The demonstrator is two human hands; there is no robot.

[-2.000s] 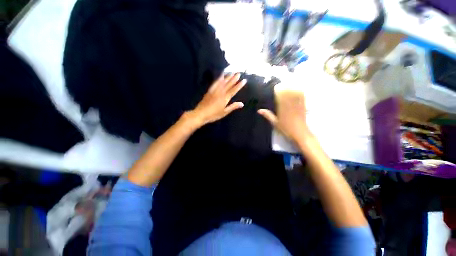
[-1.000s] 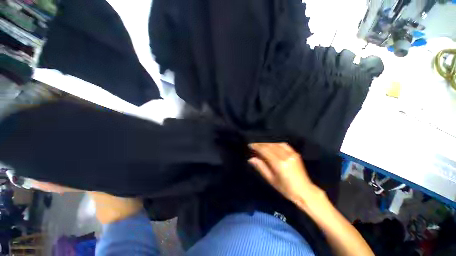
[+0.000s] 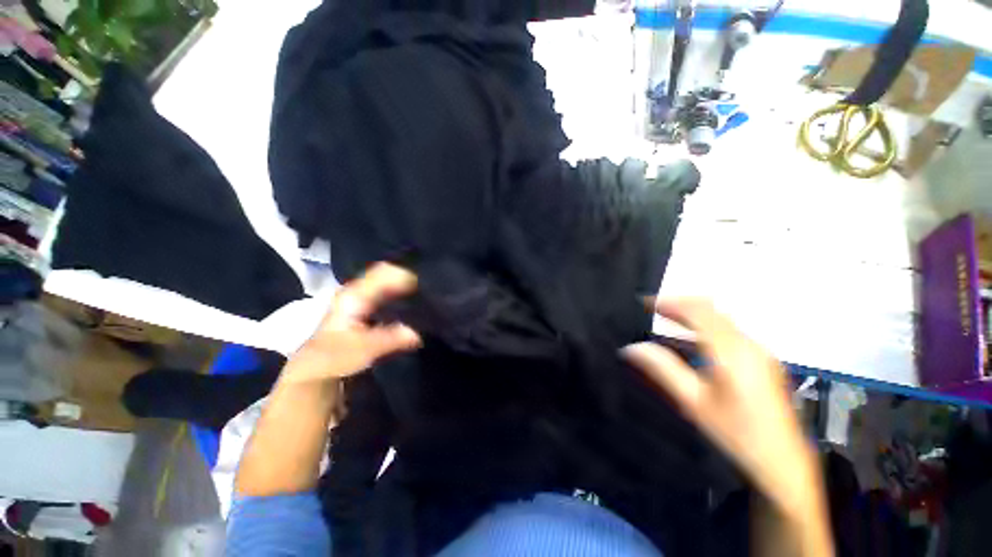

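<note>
A large black garment piece (image 3: 435, 163) lies on the white table and hangs over the front edge onto the lap. Its gathered right edge lies below the needle area. My left hand (image 3: 354, 332) is at the garment's left side, fingers curved around a bunched fold, thumb and fingers apart at the tips. My right hand (image 3: 718, 375) is at its right side near the table edge, fingers spread and blurred; whether it pinches cloth cannot be told. The presser foot and needle area (image 3: 699, 120) stands beyond the gathered edge, with no hand at it.
Gold-handled scissors (image 3: 848, 139) lie by brown cardboard (image 3: 925, 76) under a black strap (image 3: 894, 49). A purple box (image 3: 950, 305) stands at the right. A separate black cloth (image 3: 163, 196) lies at the far left. The table's blue front edge (image 3: 859, 383) runs below.
The cloth held out to the left has come down, and my left hand has moved in to the garment's left side. My right hand has moved right. The view has shifted left.
</note>
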